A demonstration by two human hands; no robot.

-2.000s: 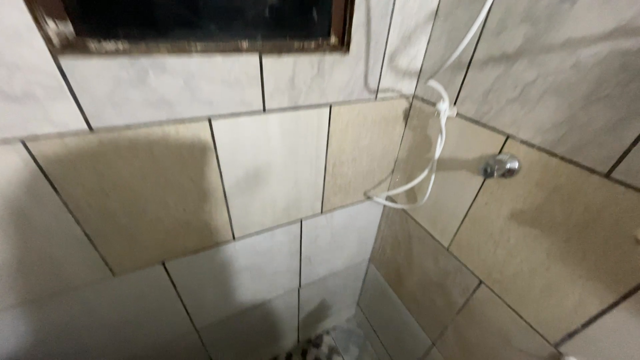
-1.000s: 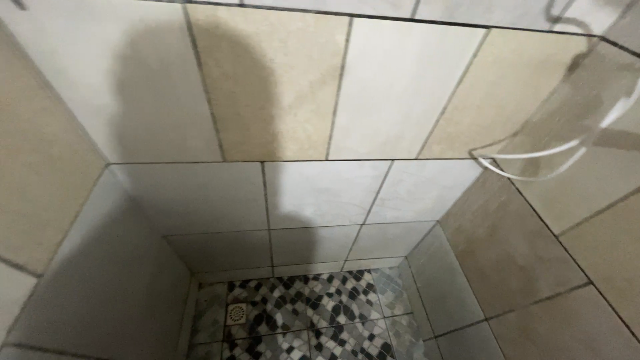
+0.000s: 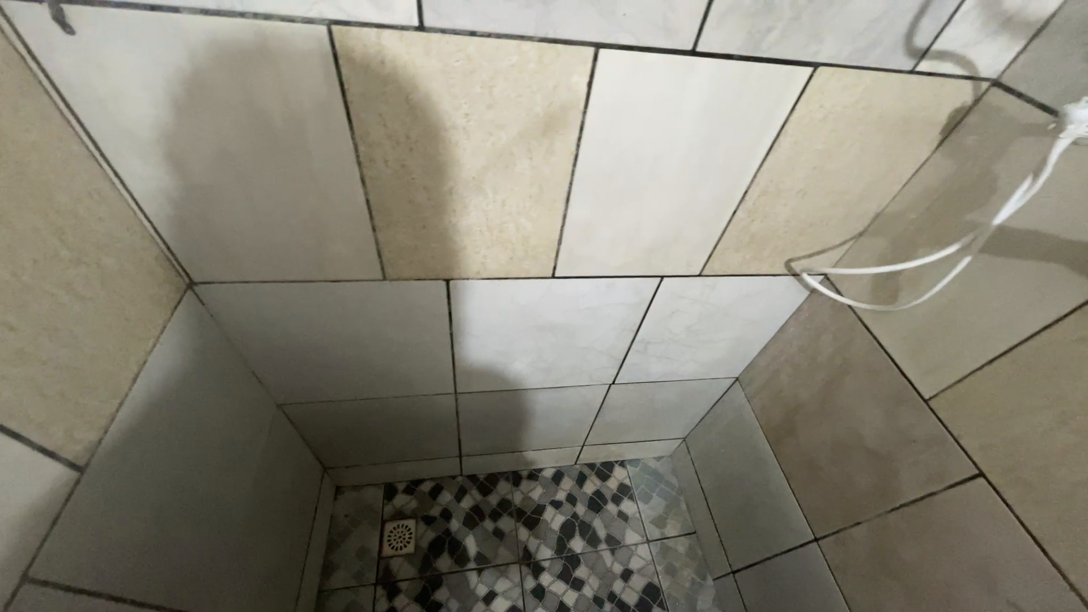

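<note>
Neither of my hands shows in the head view. Ahead stands a tiled wall with beige tiles (image 3: 501, 153) and white tiles (image 3: 680, 161) divided by dark joints. A looped white cable (image 3: 931, 255) hangs from the right wall near the corner. Below lies a floor of black, grey and white mosaic-pattern tiles (image 3: 586, 527), with a square floor drain (image 3: 399, 537) at its left side. A dark shadow falls across the left part of the back wall.
Tiled side walls close in on the left (image 3: 187, 476) and on the right (image 3: 858, 416). A small dark object (image 3: 59, 15) shows at the top left edge.
The view has tilted down and left, so the dark framed opening and the metal fitting on the right wall are out of sight, while the floor and drain have come into view.
</note>
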